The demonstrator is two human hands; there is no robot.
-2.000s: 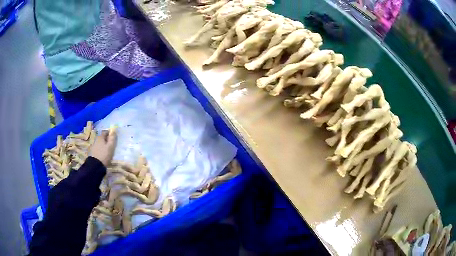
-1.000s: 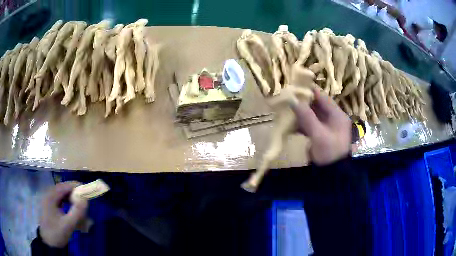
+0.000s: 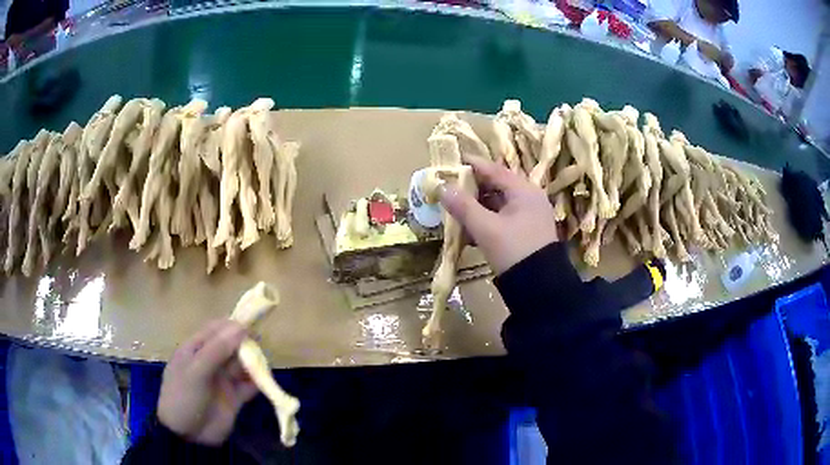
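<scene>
My left hand [image 3: 207,380] holds a loose tan figure leg [image 3: 258,368] at the table's near edge, its hollow open end up and its foot down to the right. My right hand [image 3: 510,213] holds a tan hip piece with one leg [image 3: 446,263] upright, blocky top up and foot down, at the right side of the stained yellowish block [image 3: 387,250]. A red piece [image 3: 381,212] lies on the block. A white round cap or dish [image 3: 424,202] shows at my right fingertips; I cannot tell whether the fingers touch it.
Rows of tan leg parts stand at left [image 3: 164,177] and right [image 3: 628,173]. Cardboard pads [image 3: 364,296] lie under the block. A black and yellow handle [image 3: 654,275] lies beyond my right sleeve. Blue crates [image 3: 805,354] are below the edge. People are across the green bench [image 3: 419,59].
My right hand has moved left with the hip piece, now upright by the block. My left hand has moved right and up, with the loose leg now fully visible. The view has tilted up.
</scene>
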